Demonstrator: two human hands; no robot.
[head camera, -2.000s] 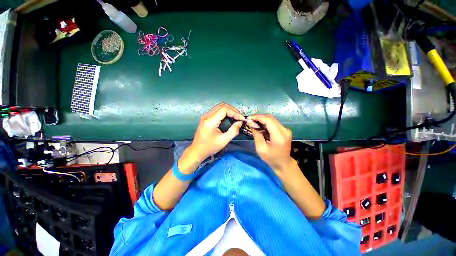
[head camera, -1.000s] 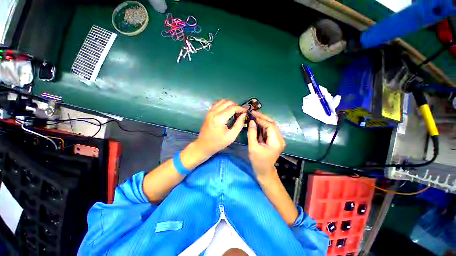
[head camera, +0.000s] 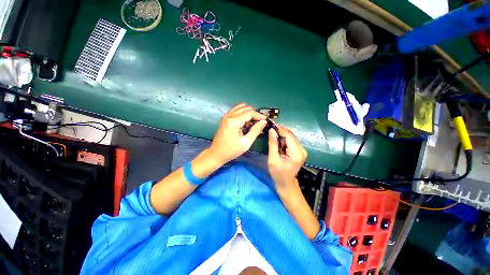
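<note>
My left hand (head camera: 233, 133), with a blue band on the wrist, holds a small black device (head camera: 248, 127) in its fingertips over the front edge of the green bench. My right hand (head camera: 286, 153) meets it fingertip to fingertip and pinches a thin dark piece (head camera: 281, 144), possibly tweezers or part of the housing. A small inner module (head camera: 273, 113) with gold or orange and dark patches shows just beyond the fingertips. The fingers hide most of the device, and its details are too small to tell.
Tangled pink, blue and white leads (head camera: 207, 40), a round dish of screws (head camera: 146, 12) and a label sheet (head camera: 100, 51) lie at the back left. A pale pot (head camera: 351, 44), blue pen (head camera: 346, 99) on tissue and blue station (head camera: 385, 94) stand right. A red tray (head camera: 362, 209) is lower right.
The view has turned and shifted, so the bench appears tilted. The hands stay together at the device; the inner module now shows beyond the fingertips, where two seconds ago it did not.
</note>
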